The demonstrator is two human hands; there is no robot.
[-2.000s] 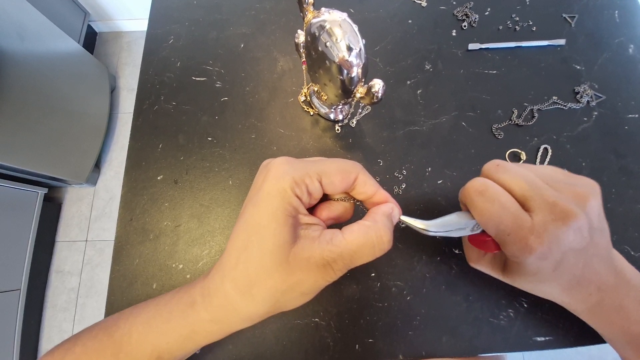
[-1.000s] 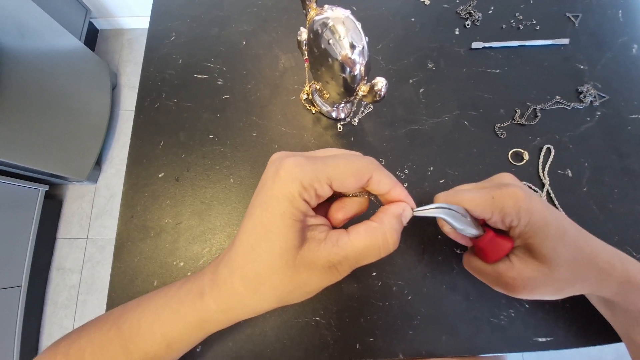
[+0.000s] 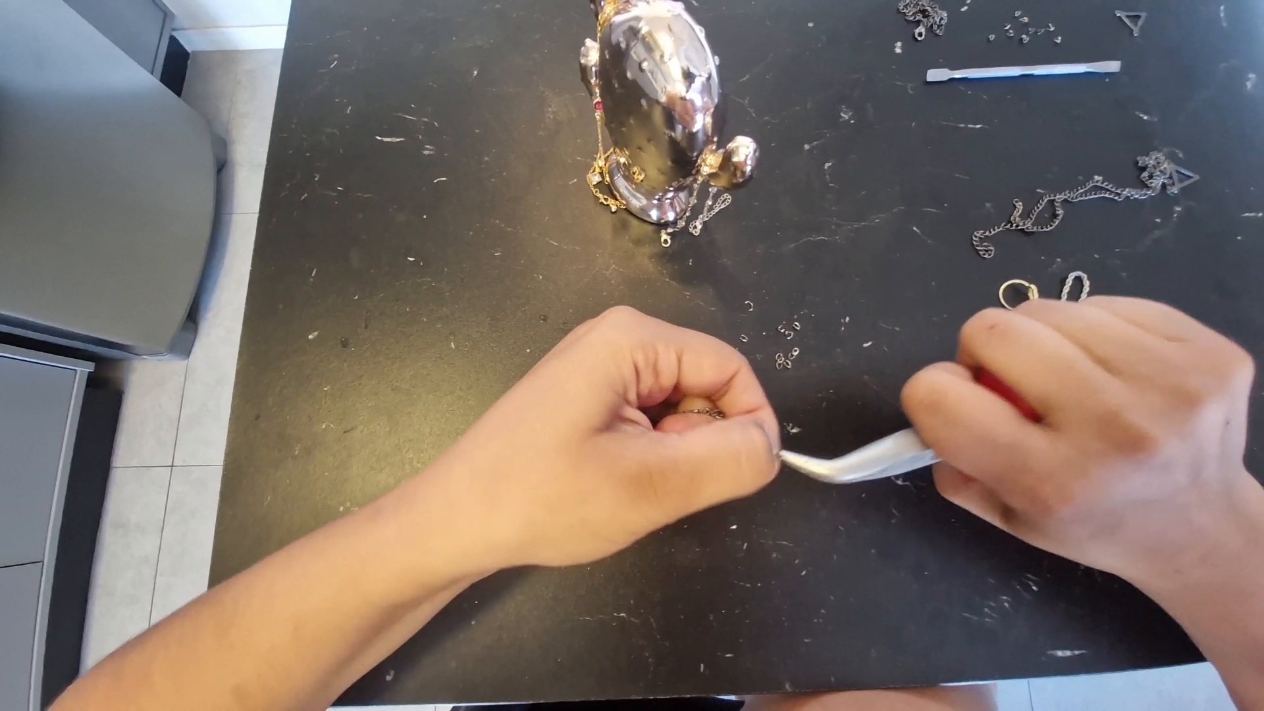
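Observation:
My left hand [image 3: 642, 434] pinches thumb against forefinger, with part of a fine chain [image 3: 699, 410] showing inside its curled fingers. My right hand [image 3: 1086, 425] is closed around red-handled bent-nose pliers [image 3: 869, 460]. The tips of the pliers touch the left thumb and fingertip; whatever tiny piece lies between them is hidden. Several small jump rings [image 3: 786, 357] lie just beyond the left fingertips. Beside the right knuckles are a gold-coloured ring [image 3: 1017, 292] and a loop of silver-coloured chain [image 3: 1075, 285], partly covered by the hand.
A shiny metallic figurine [image 3: 662, 89] draped with chains stands at the back of the black table [image 3: 444, 296]. To the right lie a metal tool [image 3: 1023, 71], a dark chain with a triangular pendant [image 3: 1047, 209], another chain [image 3: 923, 17], small loose pieces [image 3: 1024, 30] and a triangular pendant [image 3: 1132, 22].
My right hand has turned over the pliers, so their red handles are now mostly covered. The silver-coloured chain loop, more exposed one second ago, is again partly hidden behind that hand.

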